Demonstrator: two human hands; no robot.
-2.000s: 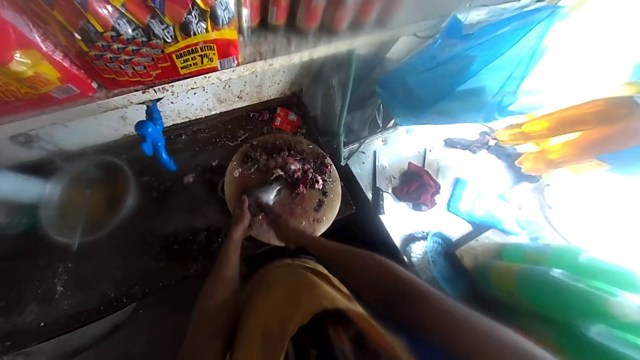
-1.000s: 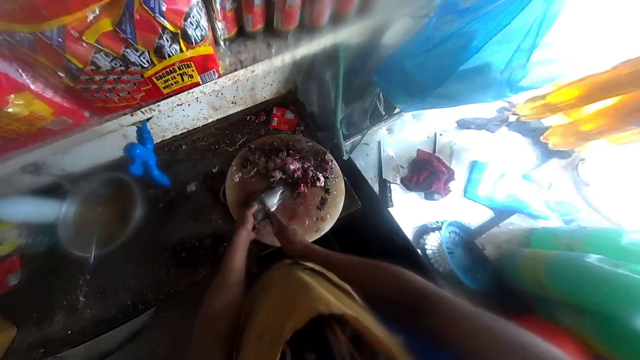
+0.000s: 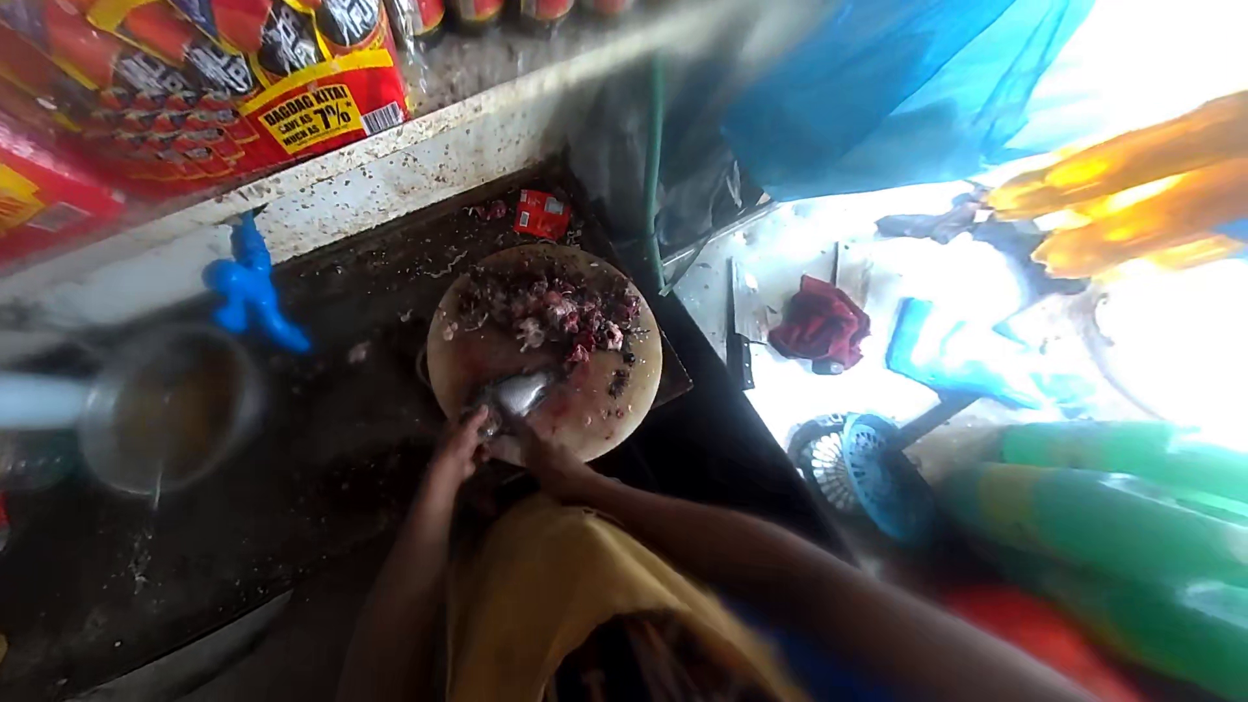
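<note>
A round, pale chopping board (image 3: pixel 478 366) lies on the dark worktop, with a heap of dark red and pinkish chopped scraps, probably fish or meat offal, (image 3: pixel 561 312) across its upper part. Near the lower left of the board is a shiny silvery object (image 3: pixel 522 392); whether it is a fish or a blade I cannot tell. My left hand (image 3: pixel 464 447) has its fingers closed around the near end of this object. Close beside it, my right hand (image 3: pixel 548 460) reaches over the board's near edge; its fingers are dark and blurred, and its grip is hidden.
A blurred round strainer or pan (image 3: pixel 168 409) with a pale handle is at left. Behind are a blue hanging thing (image 3: pixel 252 288) and a red packet (image 3: pixel 541 214). Right of the worktop lie a knife (image 3: pixel 743 327), a dark red cloth (image 3: pixel 822 324), a blue plastic basket (image 3: pixel 882 473) and green bottles (image 3: pixel 1092 517).
</note>
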